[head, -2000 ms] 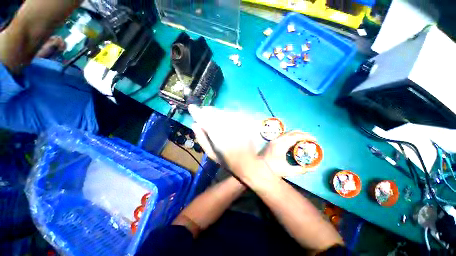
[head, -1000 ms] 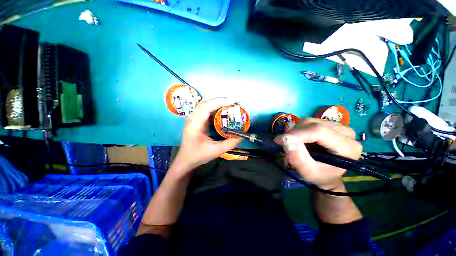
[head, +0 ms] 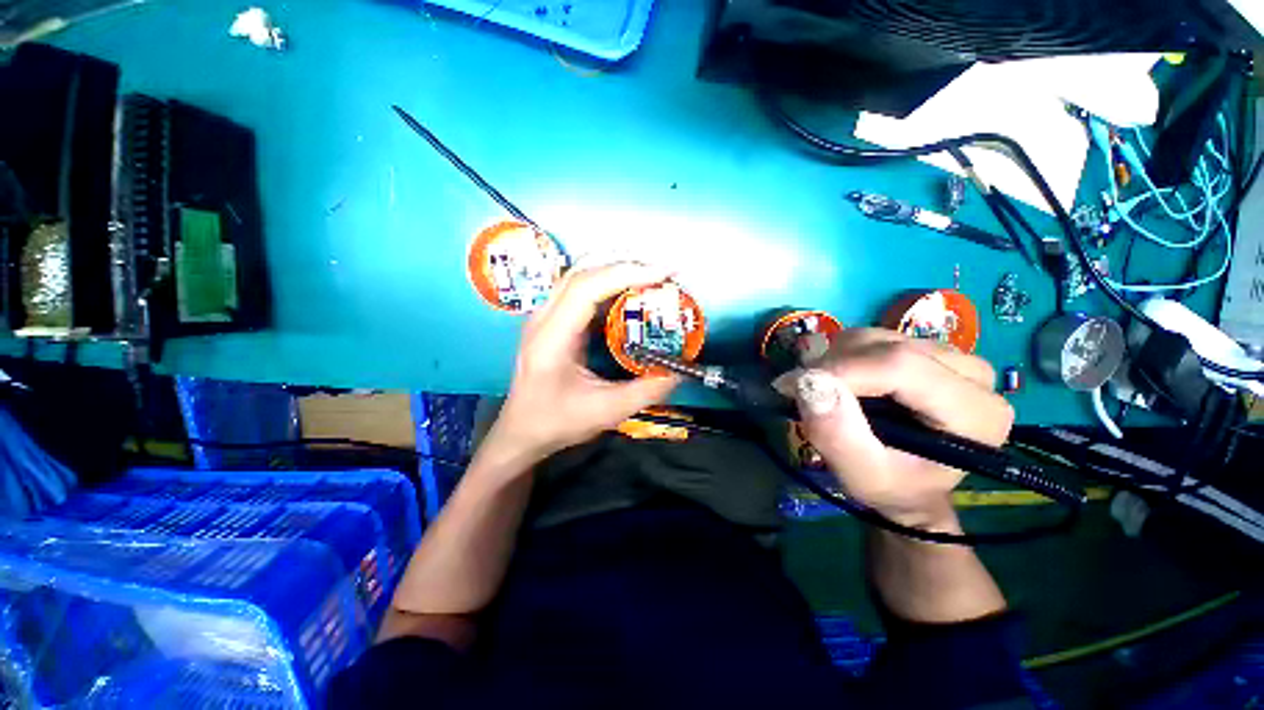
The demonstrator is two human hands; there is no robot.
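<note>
My left hand (head: pixel 562 375) holds a round orange housing (head: pixel 616 339) at the bench's front edge, fingers and thumb around its left side. A circuit board (head: pixel 663 322) with dark and green parts sits inside it. My right hand (head: pixel 901 416) grips a black soldering iron (head: pixel 957 455) like a pen. Its metal barrel points left and its tip is at the lower left part of the board; exact contact cannot be told. Another orange housing with a board (head: pixel 516 266) rests on the mat to the left. Two more housings (head: pixel 800 337) (head: pixel 937 322) stand behind my right hand.
A thin black rod (head: pixel 458 161) lies beyond the left housing. A black soldering station (head: pixel 205 208) stands left, a blue tray (head: pixel 606 42) at the far side. A black vented unit (head: pixel 957 35), white paper (head: pixel 1026 118), light-blue wires (head: pixel 1192 222) and a round metal container (head: pixel 1081 350) are right. Blue crates (head: pixel 264 534) stand below left.
My right hand has come from the left, by the station, to the housing with the iron. Since one second ago, both hands have barely moved; the view has shifted slightly.
</note>
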